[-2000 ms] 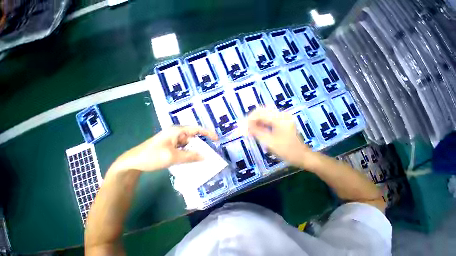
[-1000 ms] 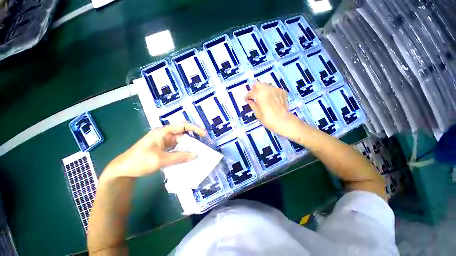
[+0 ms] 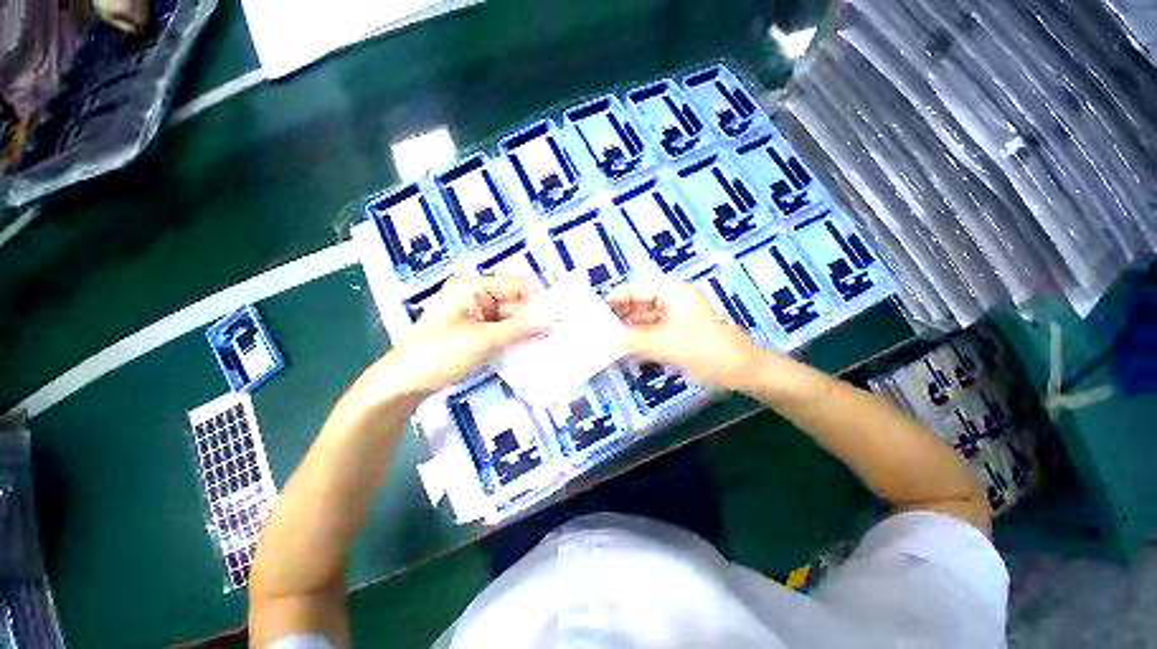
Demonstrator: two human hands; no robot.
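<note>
My left hand [image 3: 463, 332] holds a small white adhesive sheet [image 3: 558, 349] above the tray. My right hand [image 3: 673, 330] is at the sheet's right edge with its fingers pinched together there; whether a small piece is between them is too blurred to tell. Under both hands lies a clear blister tray [image 3: 438, 472] with three rows of blue-edged units [image 3: 546, 171], each with a white centre and black blocks. The hands and sheet hide part of the middle and front rows.
A loose blue-edged unit [image 3: 246, 349] and a dark label sheet [image 3: 231, 488] lie left of the tray. Stacked blister trays [image 3: 964, 152] stand at the right. Further units [image 3: 964, 406] show below the bench edge. White paper [image 3: 330, 28] lies at the far side. A person's hand [image 3: 124, 13] shows top left.
My right hand has moved from over the middle row back to the white sheet. My left hand has raised the sheet slightly towards it. The camera view has shifted.
</note>
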